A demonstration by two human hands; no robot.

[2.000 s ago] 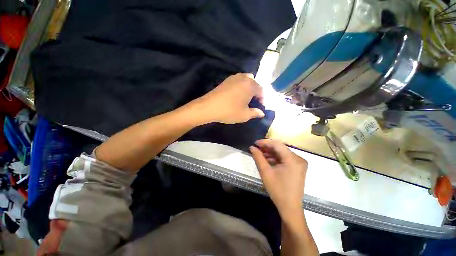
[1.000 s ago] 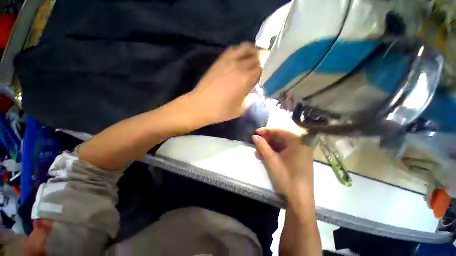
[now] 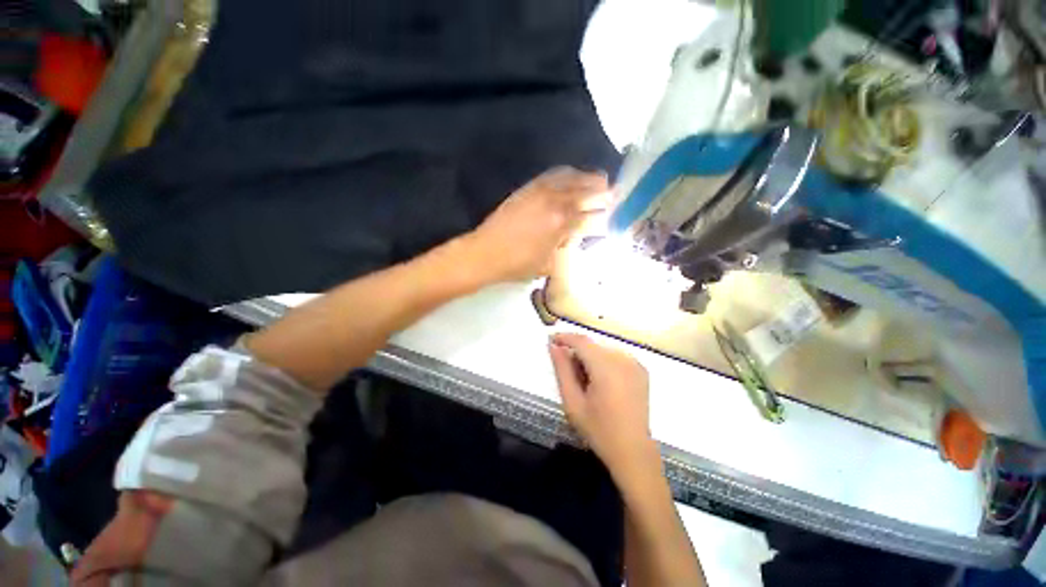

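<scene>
A large black cloth panel [image 3: 344,138] lies over the table, left of and behind the needle area. My left hand [image 3: 537,224] lies at the cloth's right edge beside the needle; its fingertips are washed out by glare, so its hold is unclear. My right hand [image 3: 602,390] is over the white table in front of the machine bed, thumb and fingers drawn together, with no cloth seen in it. The sewing machine head [image 3: 711,184] stands at right, with its presser foot area [image 3: 619,252] in bright light. No cloth shows on the bed just right of the needle.
Green snips [image 3: 751,373] and a barcode sticker [image 3: 791,321] lie on the beige bed [image 3: 677,327]. An orange knob [image 3: 960,439] is at far right. The table's metallic front edge [image 3: 482,401] runs before me. A blue basket [image 3: 98,355] with offcuts is at left.
The cloth has moved left and back, away from the needle and my right hand, baring the bed and table front. My right hand has moved slightly left and down, off the cloth.
</scene>
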